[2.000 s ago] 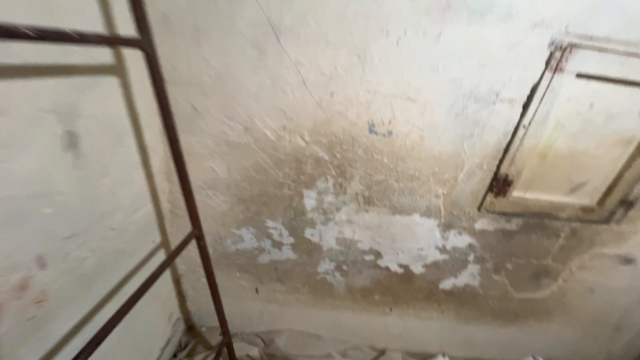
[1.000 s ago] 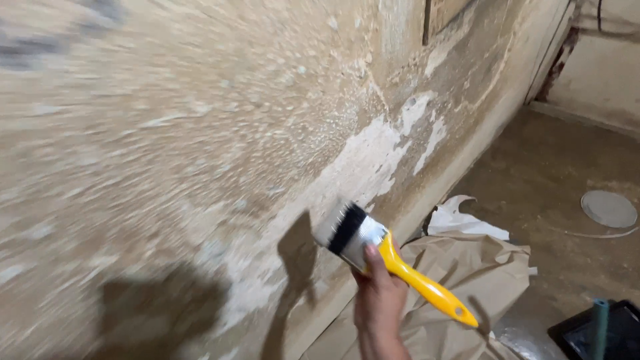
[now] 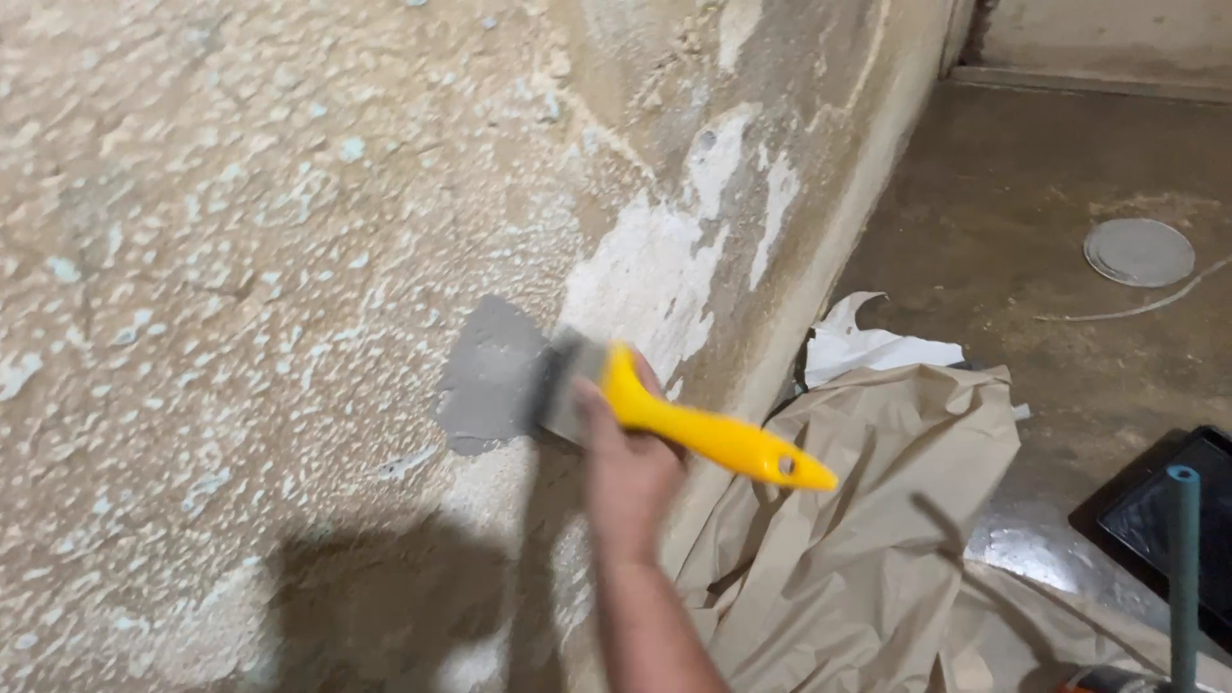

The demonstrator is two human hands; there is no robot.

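My right hand (image 3: 630, 462) is closed around the metal ferrule and neck of a flat paintbrush (image 3: 717, 438) with a yellow handle. The brush's dark bristles, blurred, touch the textured, peeling wall (image 3: 318, 212) at the right edge of a smooth grey patch of coating (image 3: 486, 375). The yellow handle points right and slightly down. A bare white patch (image 3: 645, 269) of the wall lies above and right of the bristles. My left hand is not in view.
Crumpled brown paper (image 3: 866, 462) lies along the wall's foot, with torn white paper (image 3: 871, 346) behind it. On the brown floor are a round grey lid (image 3: 1139, 252) and a black tray (image 3: 1174, 520). A teal tube (image 3: 1184, 577) stands at the lower right.
The grey patch now shows on the wall where none showed a second ago. The brush, held off the wall then, has moved left onto it. The view has swung down from the wall hatch.
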